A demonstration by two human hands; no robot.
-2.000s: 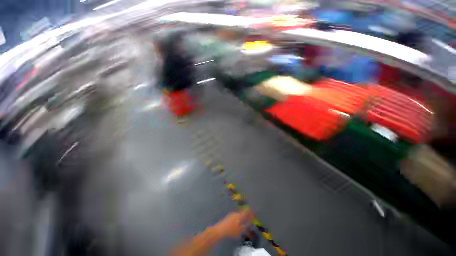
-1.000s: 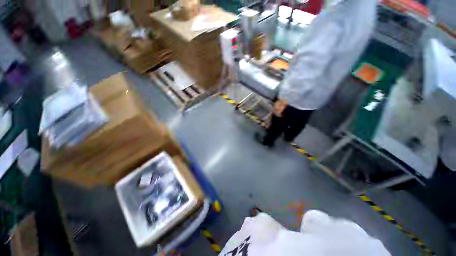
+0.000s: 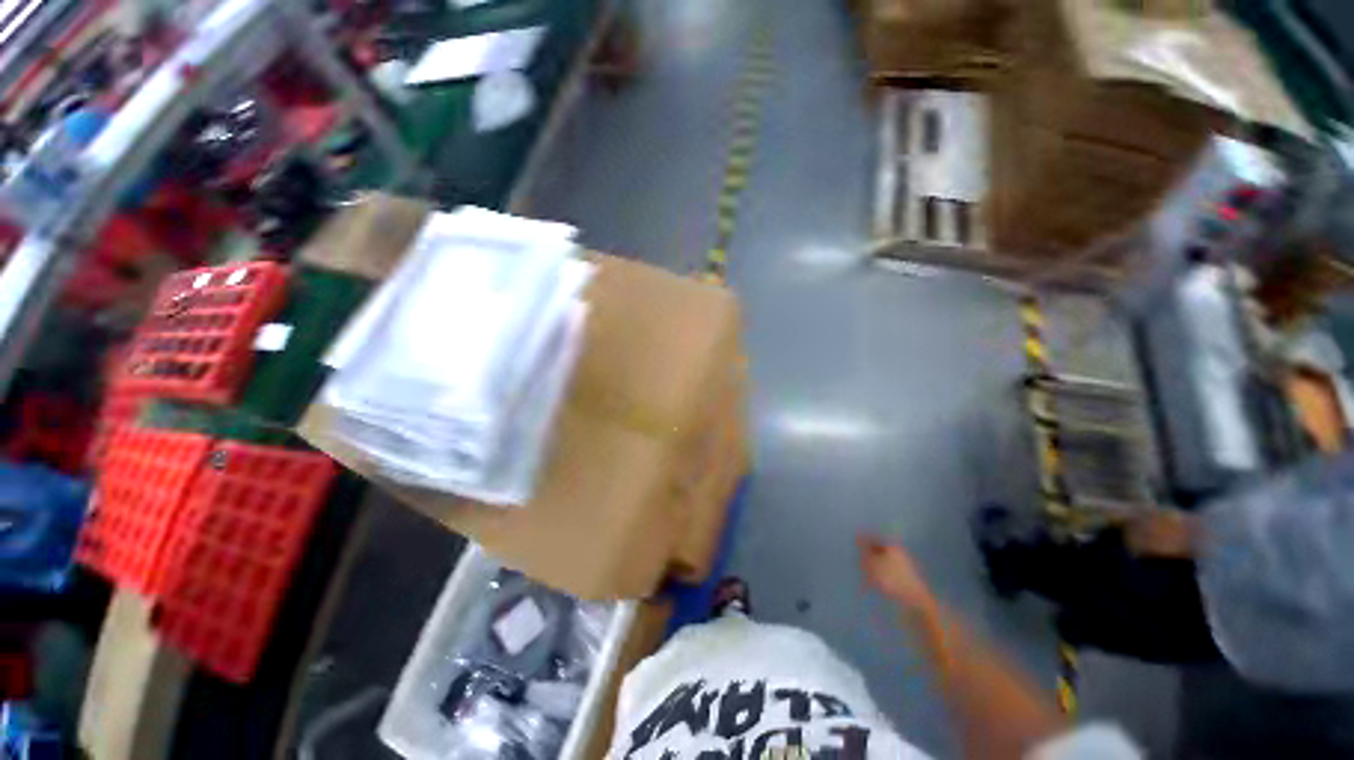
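A large brown carton [image 3: 653,401] rides on the blue trolley deck [image 3: 710,572] left of centre. A stack of flat white packets [image 3: 463,349] lies on top of it. A white foam box [image 3: 420,690] with dark and grey pieces in clear plastic [image 3: 512,668] is nearer me, cut off by the bottom edge. My right hand [image 3: 887,570] is small and blurred over the floor, right of the carton and touching nothing visible; its fingers cannot be made out. My left hand is out of view. A grey curved part, perhaps the trolley handle [image 3: 345,725], shows at bottom left.
A green bench with red gridded trays [image 3: 245,557] runs close along the left. At right, a person in a grey top [image 3: 1284,579] stands by a machine. Cartons [image 3: 1062,164] and a pallet [image 3: 933,166] are at upper right. Yellow-black tape [image 3: 1044,416] marks the floor.
The view has swung left. The trolley load now lies closer to the centre, the left bench shows more, and the person has shifted to the lower right edge. My right arm shows more clearly.
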